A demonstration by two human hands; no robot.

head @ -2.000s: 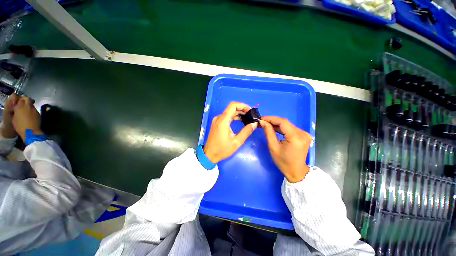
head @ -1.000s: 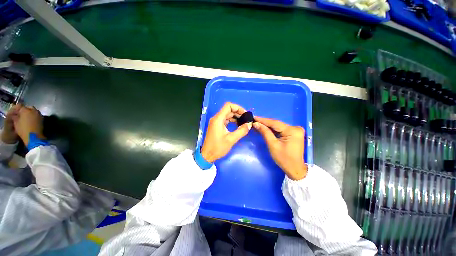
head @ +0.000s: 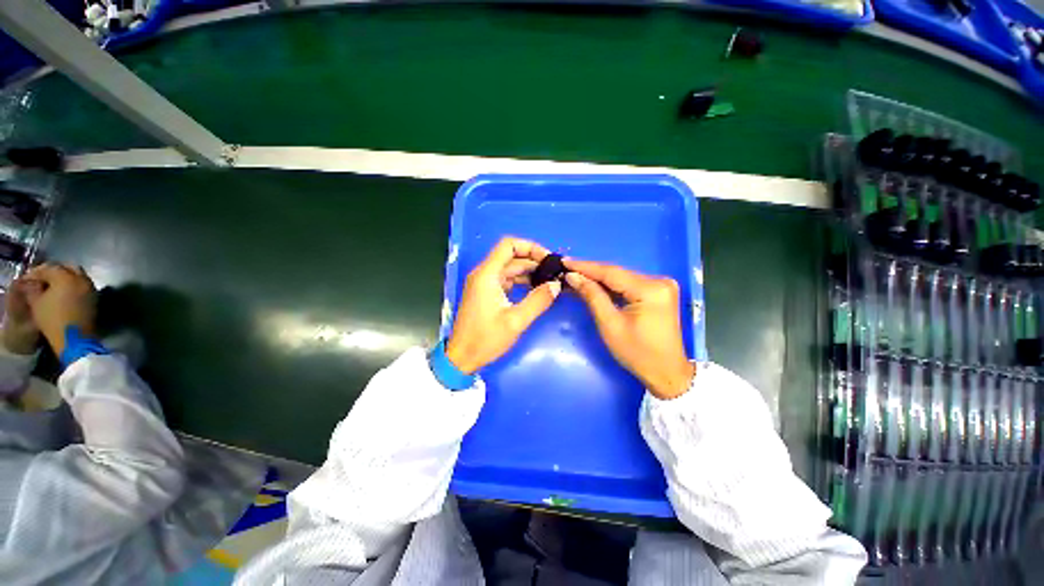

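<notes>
A small black housing is held above the blue work tray. My left hand grips it between thumb and fingers from the left and wears a blue wrist strap. My right hand has its thumb and forefinger tips together at the right side of the housing. Whether the right fingertips pinch the housing itself or a tiny part is too small to tell.
A clear blister tray with black units in its far rows stands at the right. Two black pieces lie on the green conveyor belt beyond the pale rail. Another person's hands are at the left. A white post slants at the upper left.
The two black pieces on the belt have moved left. The housing has turned a little between my fingertips. The whole view has shifted slightly, and both hands still meet at the housing.
</notes>
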